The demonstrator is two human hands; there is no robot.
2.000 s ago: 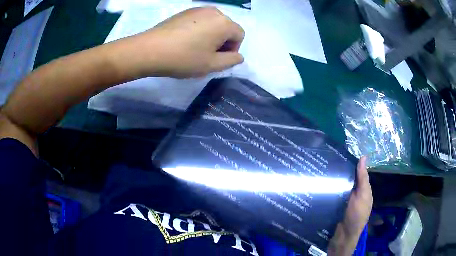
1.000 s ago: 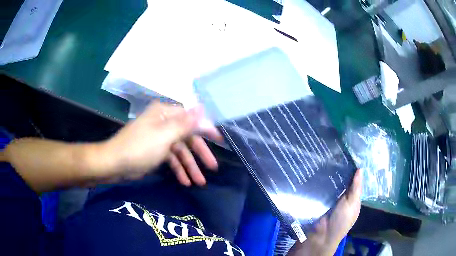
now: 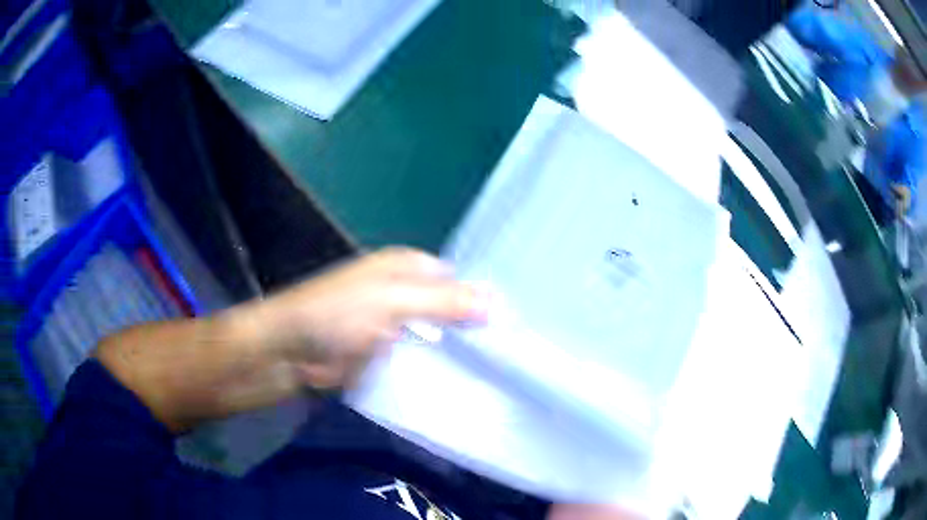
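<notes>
A pale grey-white sleeve (image 3: 600, 239) with a small dark round mark lies tilted in front of me, over white sheets (image 3: 701, 406). My left hand (image 3: 391, 310) is at its near left corner, thumb and fingers closed on the edge, with a small white label showing beside the fingers. A blurred patch of my right hand (image 3: 598, 511) shows at the bottom edge, mostly cut off, by the sleeve's near right side. Its grip is hidden. The printed black face is not visible.
Another pale sleeve (image 3: 305, 51) lies on the green bench (image 3: 407, 163) at the upper left. A blue tote (image 3: 142, 239) with upright packets and a red patch stands left, below the bench edge. A person in light blue (image 3: 839, 51) is at the far upper right.
The view has swung left, bringing the totes in. The black printed face is out of sight and the pale sleeve face shows. My left hand has closed on its edge; my right hand is nearly out of view.
</notes>
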